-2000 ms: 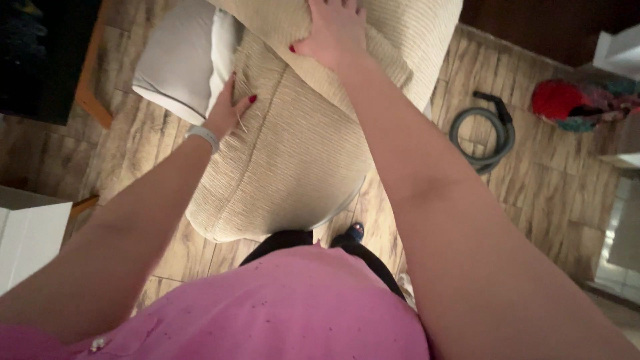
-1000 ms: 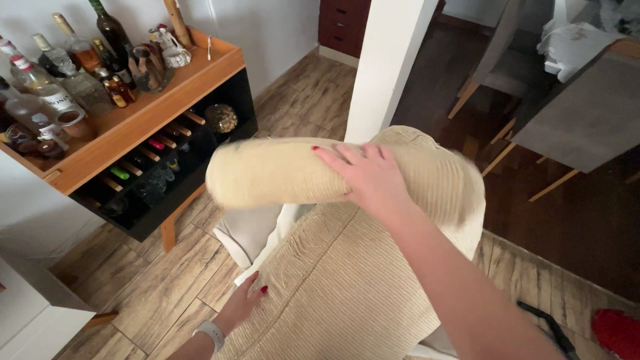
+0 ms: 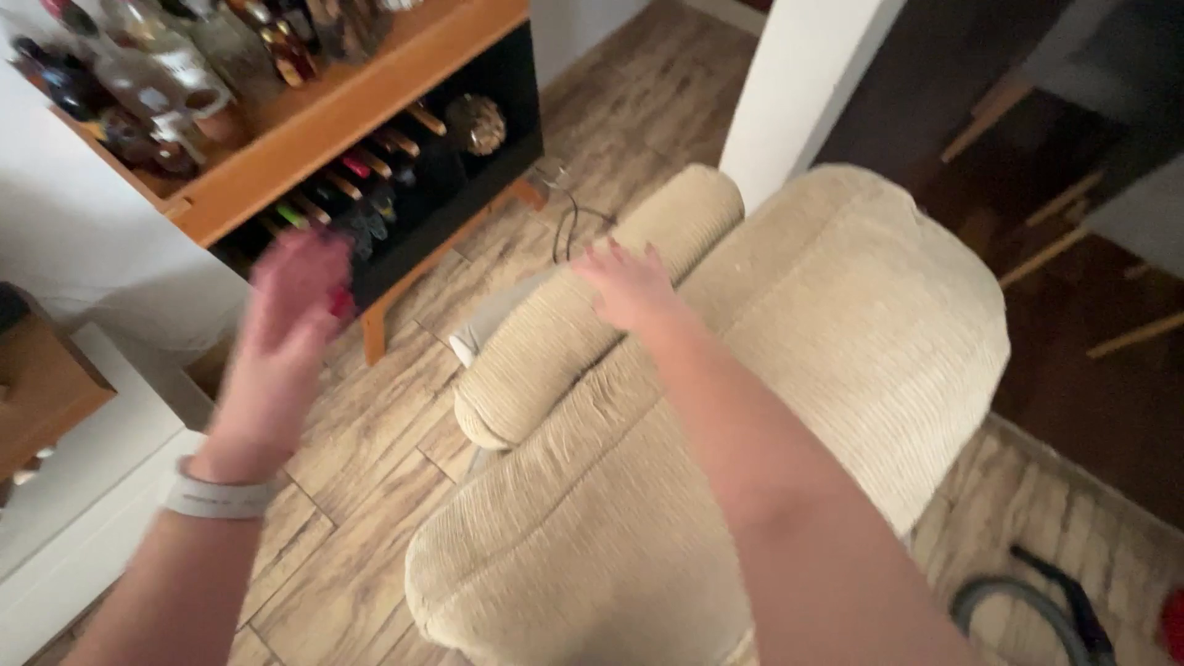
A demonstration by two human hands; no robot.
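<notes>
A beige ribbed cushion roll [image 3: 546, 356], perhaps a bolster or armrest, lies along the left side of a larger beige upholstered piece [image 3: 832, 305], which looks like a chaise or armchair. My right hand [image 3: 629, 282] rests flat on top of the roll with its fingers spread. My left hand [image 3: 296, 296], blurred, is in the air to the left of the roll and touches nothing; a pale band circles its wrist. Part of a grey-white item [image 3: 504, 310] shows from beneath the roll.
A wooden bar cabinet [image 3: 370, 120] holding bottles stands at upper left. A white pillar [image 3: 795, 83] rises behind the upholstery. A vacuum hose [image 3: 1017, 601] lies on the floor at lower right. Light-legged chairs are at upper right, and white furniture [image 3: 102, 499] is at left.
The roll, lying crosswise over the upholstery a second ago, now lies along its left side. My left hand has left the upholstery and is raised. The view has swung since two seconds ago.
</notes>
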